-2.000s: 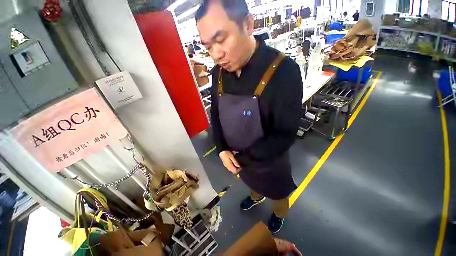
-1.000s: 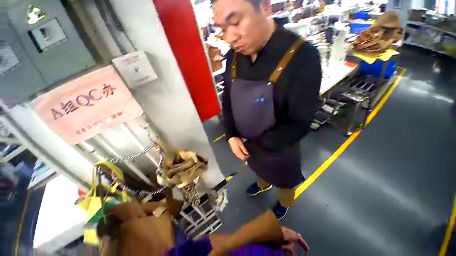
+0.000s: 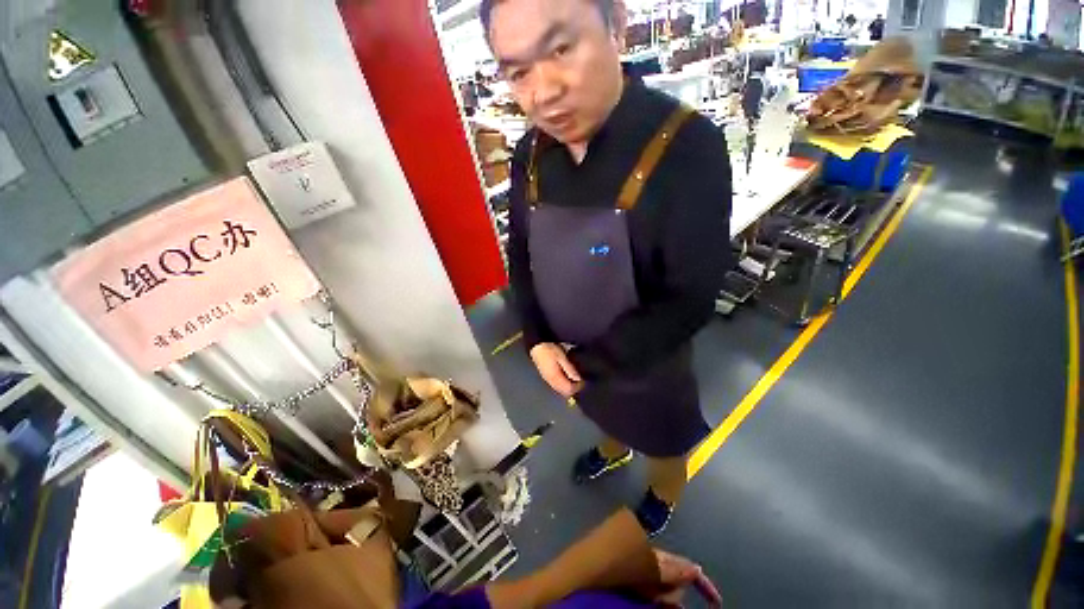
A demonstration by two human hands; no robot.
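My left hand is at the bottom edge, right of centre, partly cut off. It grips the end of a tan bag panel, which lies along my purple-sleeved forearm. My right hand is out of the picture. A small beige bag hangs by the pillar with a spotted strap below it. A larger brown tote hangs lower left, beside a yellow and green bag.
A person in a dark apron stands close in front, hands together at the waist. The pillar with a pink sign is at left. A wire rack stands at its foot. A blue bin is behind.
The person has raised their face towards me. The view has tilted and shifted slightly. The hand and panel stay low in the picture, and more purple sleeve shows than two seconds ago.
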